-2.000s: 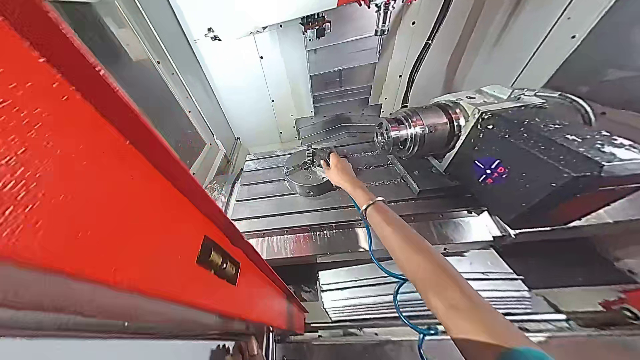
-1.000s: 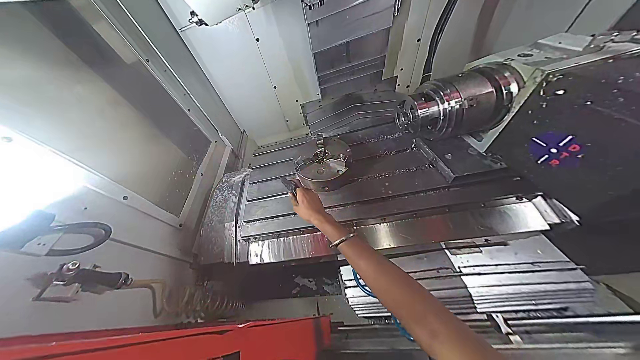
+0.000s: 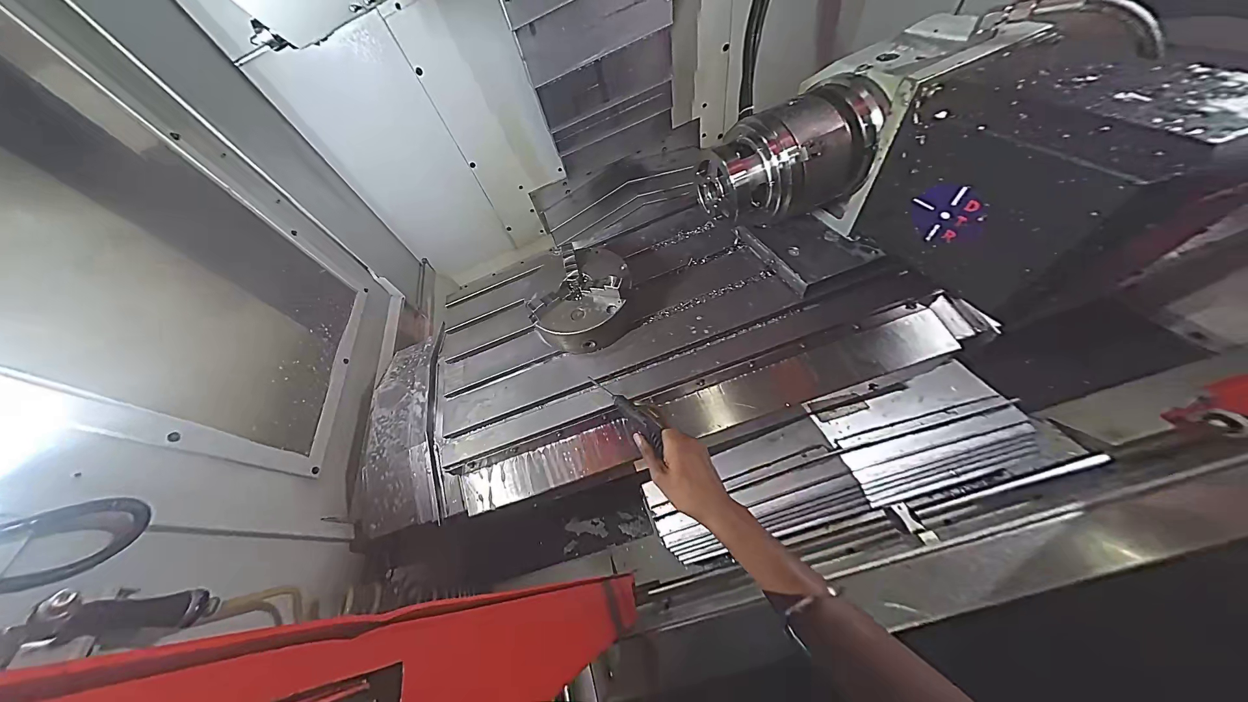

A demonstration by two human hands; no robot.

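My right hand (image 3: pixel 684 470) is closed around a dark air blow gun (image 3: pixel 639 425). Its thin nozzle points up and left, over the front part of the slotted machine table (image 3: pixel 507 395). Beyond the nozzle, apart from it, a round three-jaw chuck (image 3: pixel 583 317) lies on the table with its jaws facing up. Metal chips are scattered on the table to the right of the chuck. My left hand is out of view.
A rotary unit with a cylindrical steel spindle (image 3: pixel 795 156) juts in at upper right. Ribbed metal way covers (image 3: pixel 936 429) lie before the table. A red door panel (image 3: pixel 487 643) crosses the lower left, near a hanging spray gun (image 3: pixel 127 612).
My right hand has moved from beside the chuck to the table's front edge. A hand at the bottom left two seconds ago is out of view now. The view has shifted and turned.
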